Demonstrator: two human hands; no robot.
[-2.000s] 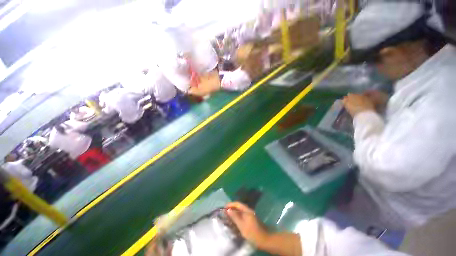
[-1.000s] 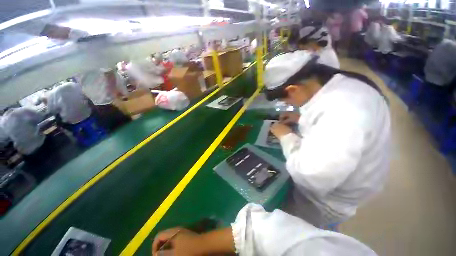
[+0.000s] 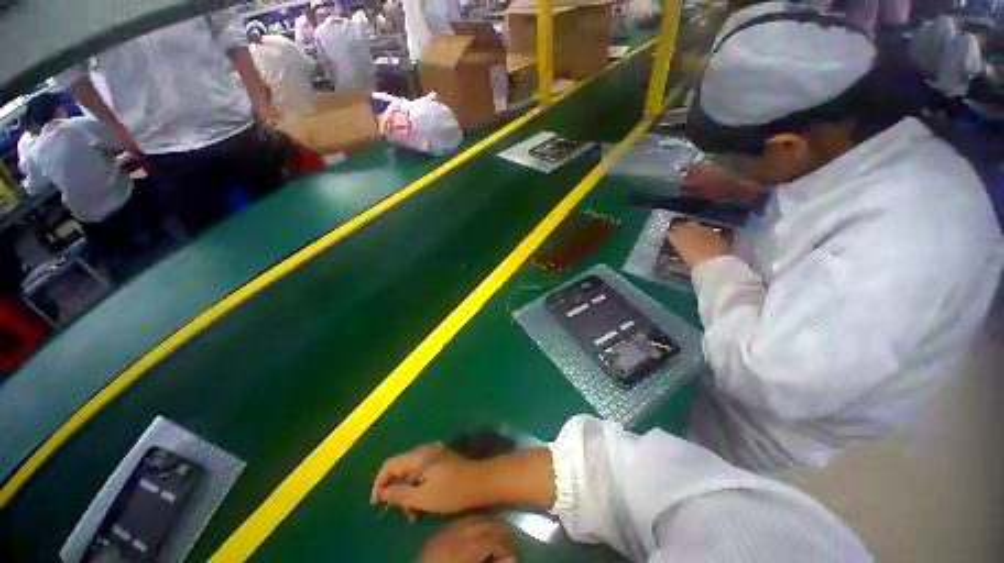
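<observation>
My right hand [image 3: 424, 481] is at the lower middle, above the green surface, with thin metallic tweezers [image 3: 410, 484] between its fingers. My left hand [image 3: 468, 541] is just below it, cut off by the bottom edge, and its fingers cannot be made out. A black phone body [image 3: 151, 500] with pale rectangular marks lies on bubble wrap [image 3: 97, 534] at the lower left, beyond the near yellow strip. Another phone body [image 3: 612, 331] lies on bubble wrap [image 3: 565, 357] right of centre, beyond my right hand. Neither hand touches a phone body.
A person in a white smock [image 3: 848, 297] works at the right on another phone unit [image 3: 685, 244]. A reddish-brown sheet [image 3: 575, 241] lies near the yellow strip [image 3: 413, 368]. A further unit [image 3: 554, 147] lies beyond it. A dark piece is partly behind my right wrist.
The view has swung. The pale-panelled unit seen under a hand two seconds ago is not in my hands now. The lower-left phone body shows more fully, and my left hand has come into view.
</observation>
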